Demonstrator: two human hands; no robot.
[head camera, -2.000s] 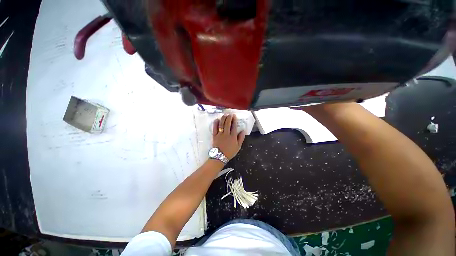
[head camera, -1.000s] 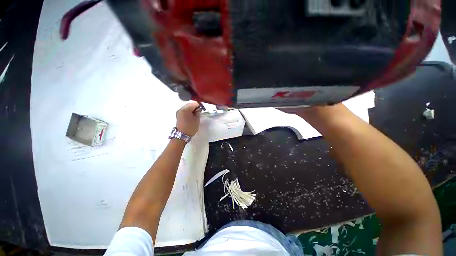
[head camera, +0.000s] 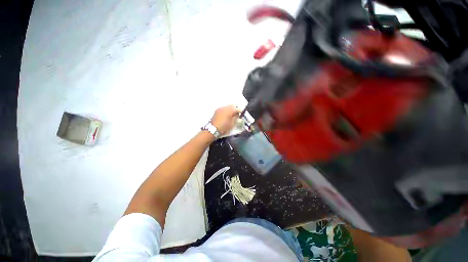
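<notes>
The red and black cutting machine (head camera: 349, 117) fills the right side, blurred and turned at an angle. Its silver-grey base plate (head camera: 256, 153) shows over the dark table, just beyond the edge of the white fabric lay (head camera: 118, 174). My left hand (head camera: 226, 120), with a watch at the wrist, is at the lay's edge beside the machine's lower front parts; its fingertips are partly hidden, so I cannot tell whether it grips anything. My right hand is hidden behind the machine; only part of the forearm shows at the bottom right.
A small open grey-brown box (head camera: 79, 128) rests on the lay at the left. A fanned bundle of cream strips (head camera: 239, 190) and a thin white offcut (head camera: 217, 175) lie on the dark table (head camera: 277, 197). Green floor with white scraps (head camera: 323, 240) shows below. Dark cable-like parts show at the top right.
The machine has swung round and moved right and down in view, uncovering its base plate and more of the lay. My left hand first left the lay's edge piece, then shifted right with the machine.
</notes>
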